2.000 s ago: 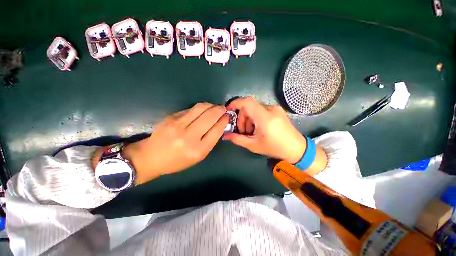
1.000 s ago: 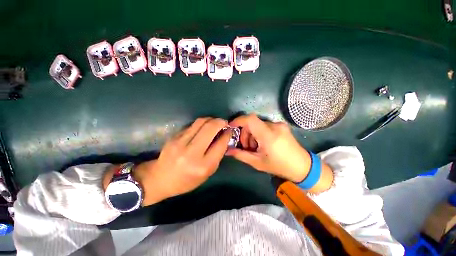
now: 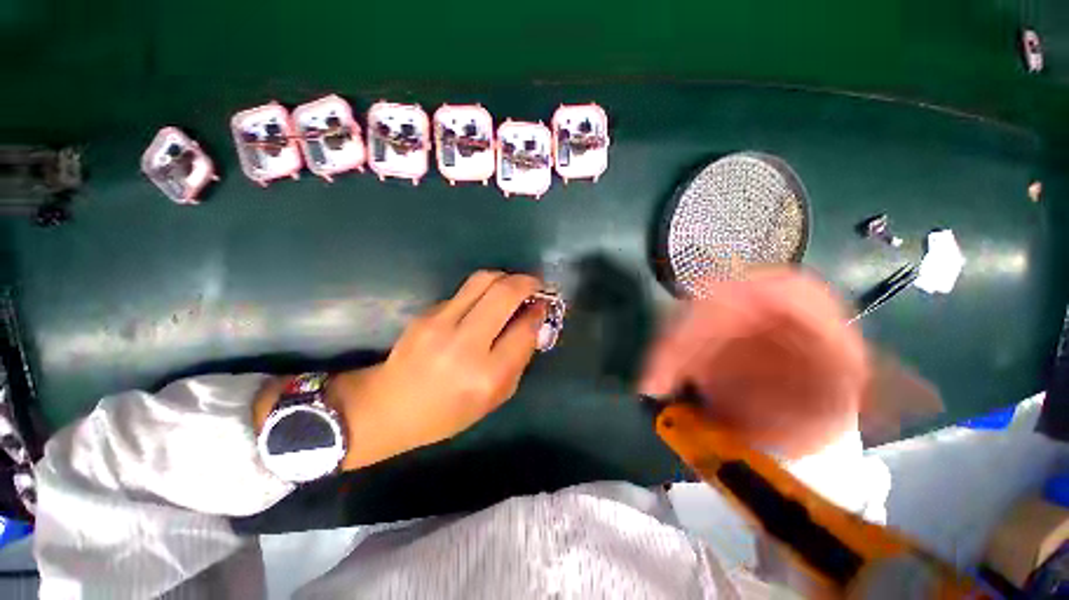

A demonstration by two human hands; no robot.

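Observation:
My left hand [image 3: 463,363] holds a housing assembly [image 3: 549,321] between its fingertips, at the middle of the mat. The fingers hide most of it; its right rim shows. My right hand [image 3: 762,352] is strongly blurred, over the nose end of the orange electric screwdriver [image 3: 762,486] at the lower right. The blur hides whether its fingers touch the tool. The screwdriver lies slanted, its dark tip towards the upper left.
Several open housings [image 3: 464,143] stand in a row beyond my hands. A round screw plate [image 3: 736,217] lies behind my right hand. Right of it are tweezers [image 3: 885,291], a white scrap [image 3: 939,260] and small loose parts [image 3: 878,229]. A dark object [image 3: 41,182] is at the left edge.
My right hand has let go of the housing and moved right, over the screwdriver's front end. My left hand still holds the housing in about the same place.

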